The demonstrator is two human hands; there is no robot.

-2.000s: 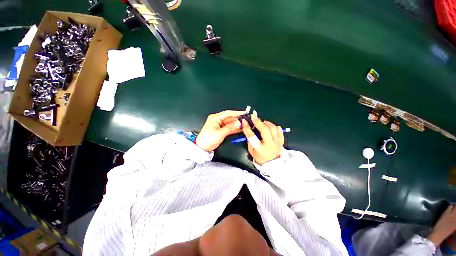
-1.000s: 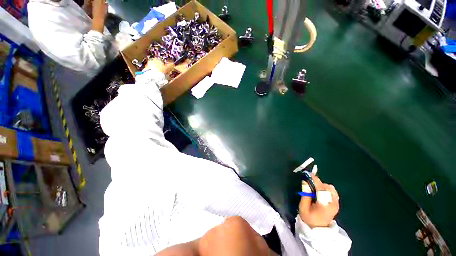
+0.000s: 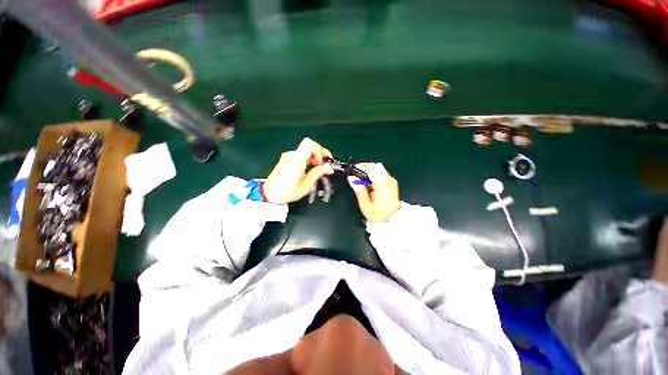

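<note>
My left hand (image 3: 296,173) and my right hand (image 3: 376,192) meet in front of my chest, above the green surface. Between their fingertips they hold a small black unit with shiny parts (image 3: 344,168). A bit of the blue pen-like tool (image 3: 360,181) shows at my right fingers; most of it is hidden. Small pale strip parts (image 3: 321,190) lie just below the unit, between the hands. A blue band (image 3: 247,192) is around my left wrist. The picture is somewhat blurred.
The cardboard parts box (image 3: 102,212) stands at left, with a black bin (image 3: 80,333) below. White sheets (image 3: 150,172) lie beside it. A blurred metal post (image 3: 110,58) crosses upper left. At right are a white pad with cable (image 3: 494,187), a ring part (image 3: 521,167) and a person's sleeve (image 3: 622,322).
My left hand has come back from the cardboard box to my right hand, and a black unit is now between them. The view has swung back to the right.
</note>
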